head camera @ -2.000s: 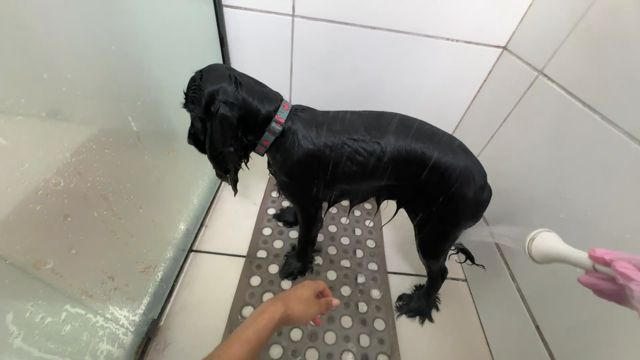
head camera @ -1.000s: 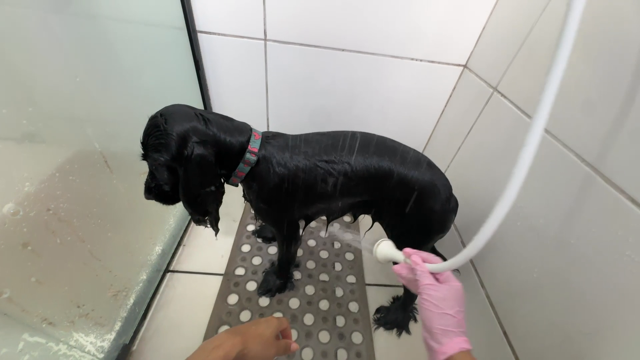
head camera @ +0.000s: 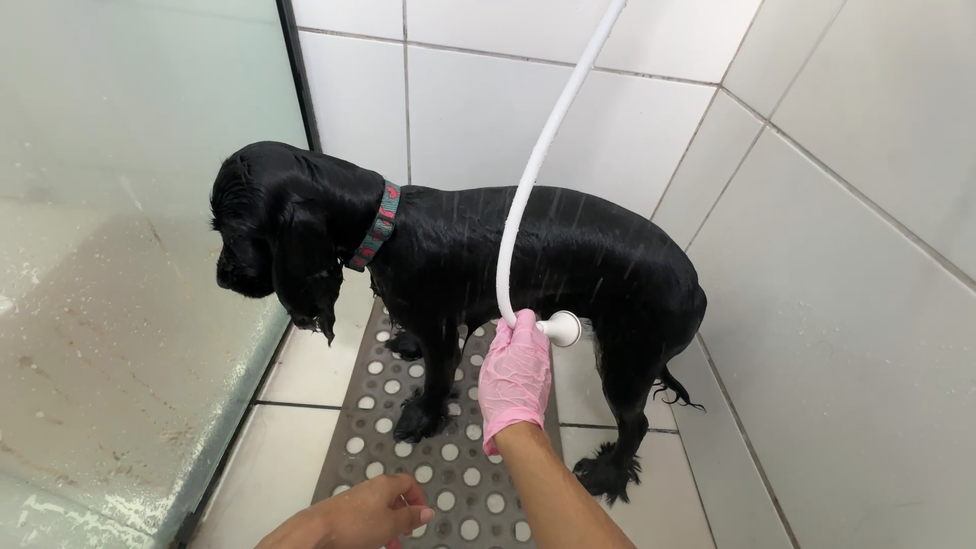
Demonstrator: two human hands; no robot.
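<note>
A wet black dog with a patterned collar stands side-on, its head to the left and lowered. My right hand, in a pink glove, grips a white shower head just below the dog's belly, in front of its hind leg. From that grip the white hose rises in a curve across the dog's flank. My bare left hand is low in the view over the mat, fingers loosely curled, touching neither dog nor hose; nothing is seen in it, though part of it is cut off by the frame.
Under the dog lies a grey rubber mat with round holes, on white floor tiles. A wet, spotted glass panel with a dark edge bounds the left side. White tiled walls meet in a corner behind the dog.
My right hand has come in from the right edge to the dog's belly with the shower head. The head faced left before and points rightward now. The dog still stands on the mat.
</note>
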